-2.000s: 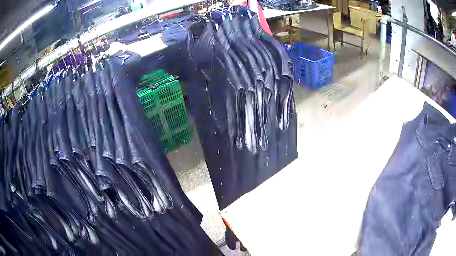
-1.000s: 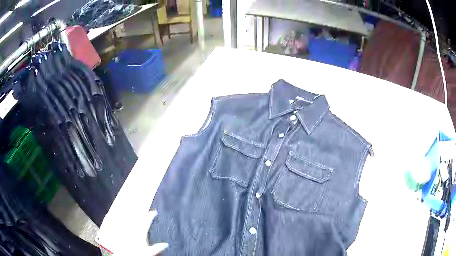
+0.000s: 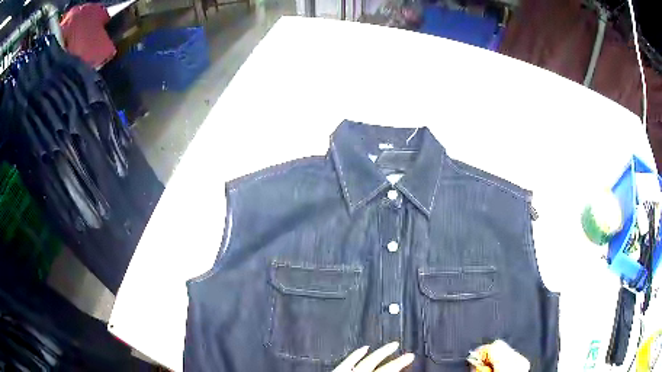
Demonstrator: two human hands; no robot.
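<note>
The sleeveless dark denim shirt (image 3: 308, 211) lies front up on the white table (image 3: 290, 87), collar away from me. White round buttons run down its placket, with a flap chest pocket on each side. My left hand (image 3: 377, 360) is at the bottom edge of the picture, fingers spread on the shirt beside the placket; the rest of it is cut off. My right hand (image 3: 501, 358) is a curled fist over the lower part of the right-hand pocket, closed on a small orange tool, probably the thread snips (image 3: 479, 357), mostly hidden.
A blue tray (image 3: 626, 236) of tools, a green-and-white roll (image 3: 602, 216) and a black narrow case (image 3: 622, 327) lie at the right. Dark garments hang on a rail (image 3: 65, 138) at the left. A blue crate (image 3: 170, 58) stands on the floor. Rust-brown garments (image 3: 544, 43) hang behind.
The view has swung right, from the rails to the table. The shirt now lies straighter and centred in view. My left hand has moved from the shirt's left edge to near the placket; my right hand has appeared.
</note>
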